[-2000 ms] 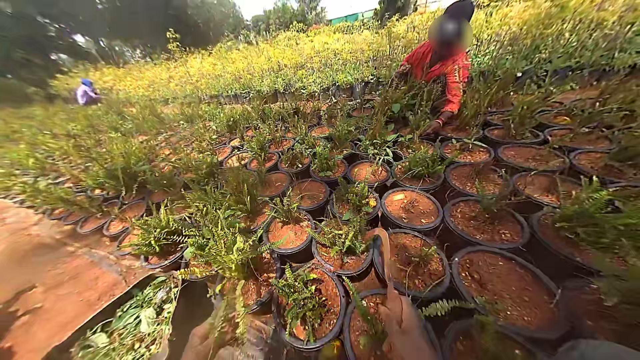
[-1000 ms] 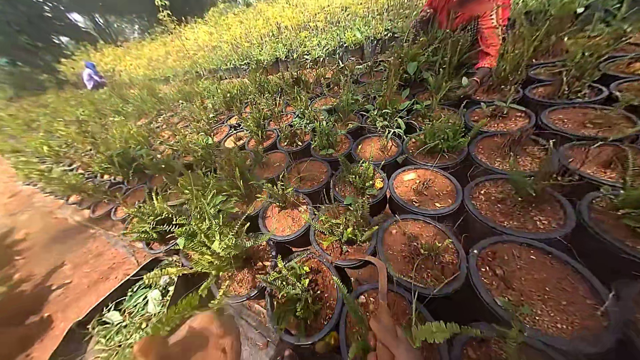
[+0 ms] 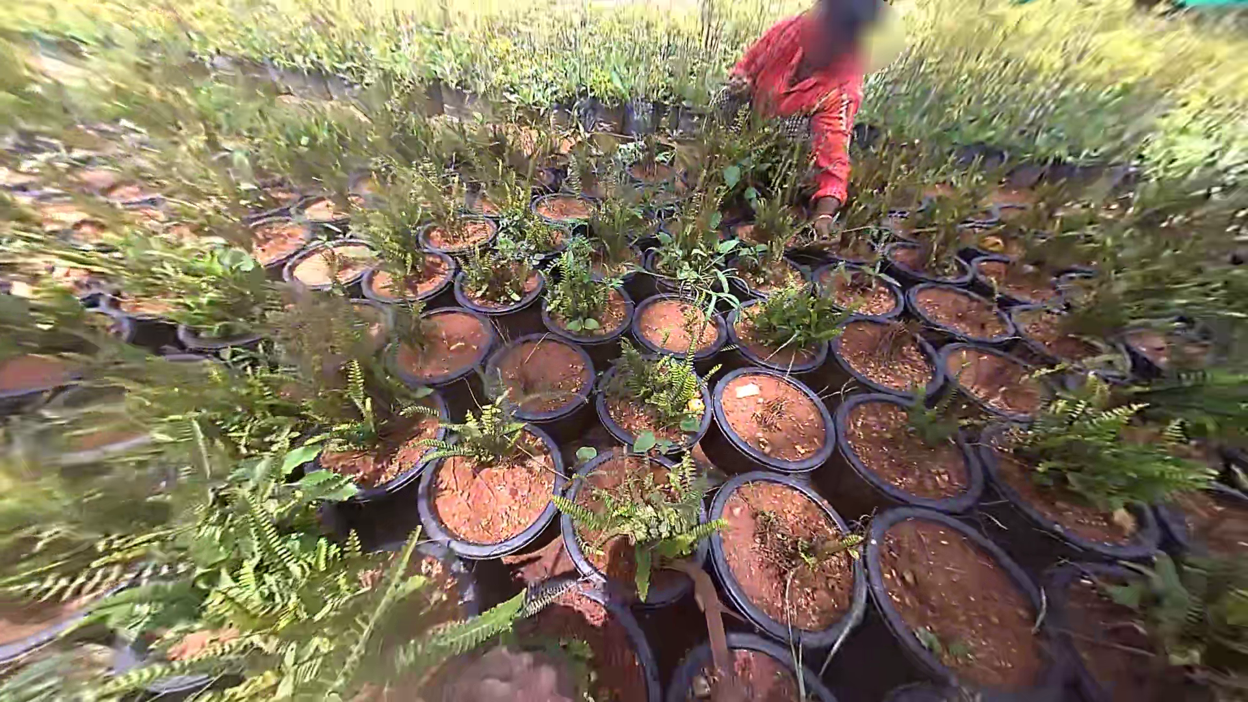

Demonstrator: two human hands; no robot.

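My left hand (image 3: pixel 512 678) is a blurred shape at the bottom edge, over a black pot of red soil; its fingers cannot be made out. My right hand is not in view. A thin curved blade, like a sickle's (image 3: pixel 714 609), rises from the bottom edge between pots, its tip near the rim of a pot with a fern (image 3: pixel 639 517). Right of the blade stands a pot with a small, partly dry plant (image 3: pixel 788 556). Fern fronds (image 3: pixel 283 546) fill the lower left.
Rows of round black pots (image 3: pixel 775 419) with reddish soil and small ferns stand close together all around. A person in red clothing (image 3: pixel 829 127) bends over the pots at the upper right, one hand down among the plants. Taller plants (image 3: pixel 546 49) line the back.
My right hand, seen earlier holding the curved tool, has left the view. My left hand shows farther right in the picture than a second ago. The view has shifted.
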